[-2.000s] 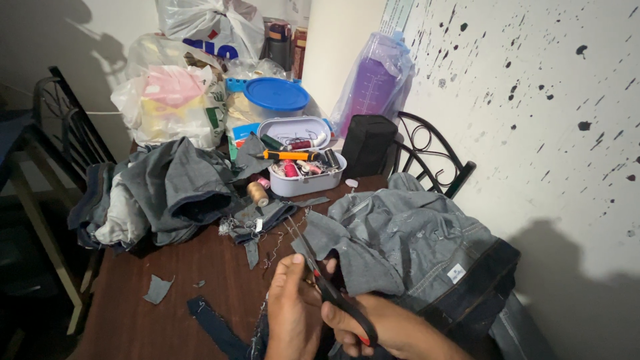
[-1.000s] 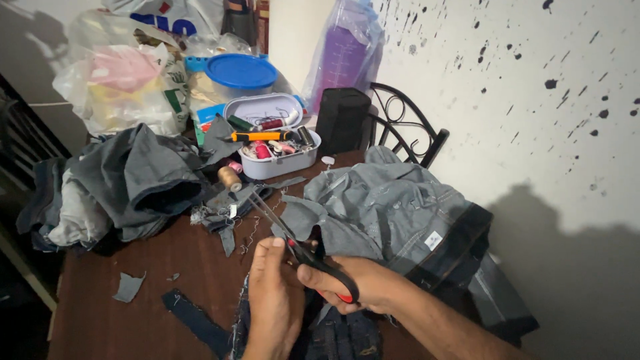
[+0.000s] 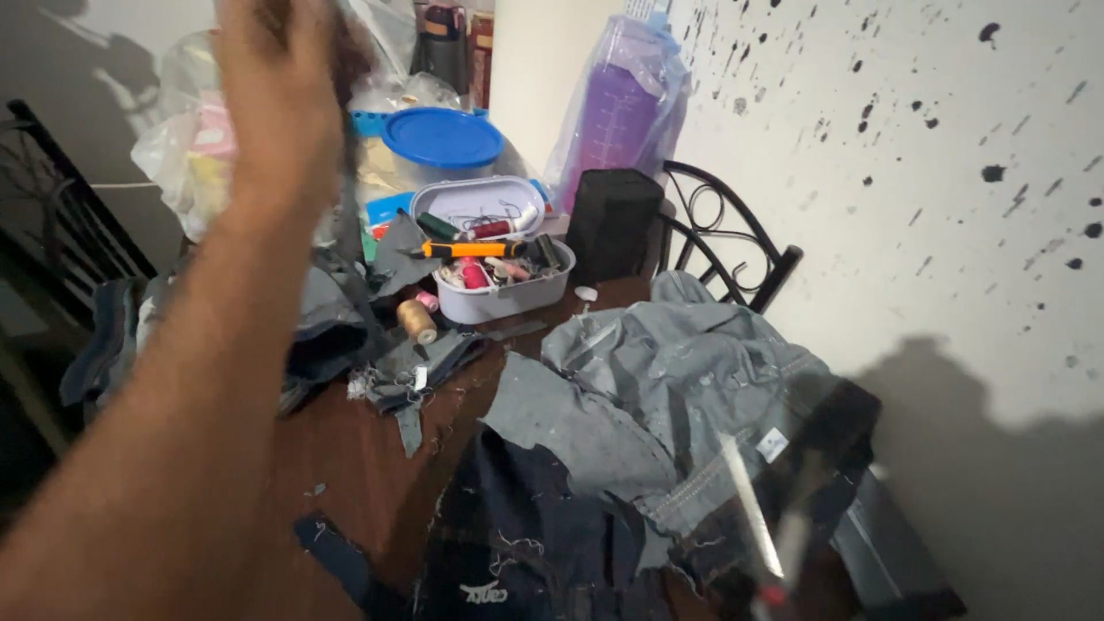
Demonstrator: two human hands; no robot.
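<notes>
My left hand point(image 3: 280, 103) is raised at the upper left, blurred, in front of the plastic bags; whether it holds something cannot be told. A pair of scissors point(image 3: 755, 509) points up at the lower right, blades apart and blurred, over the dark denim. My right hand is out of view, and the scissors' handles are cut off by the lower edge. Dark denim fabric point(image 3: 535, 535) lies at the front, beside grey inside-out denim point(image 3: 690, 362) with a small white tag. A dark denim strip point(image 3: 341, 556) lies to its left.
A sewing box point(image 3: 504, 297) holds thread spools and an orange-handled cutter point(image 3: 474, 249). A tan thread spool point(image 3: 417, 322) stands beside it. Behind are a blue-lidded container point(image 3: 444, 138), a black case point(image 3: 612, 224) and a purple bottle point(image 3: 612, 116). A metal chair point(image 3: 733, 216) is by the wall.
My left hand has moved from beside the scissors up to the upper left. The scissors have moved right and down, away from the spool. The small grey scrap at the left front no longer shows.
</notes>
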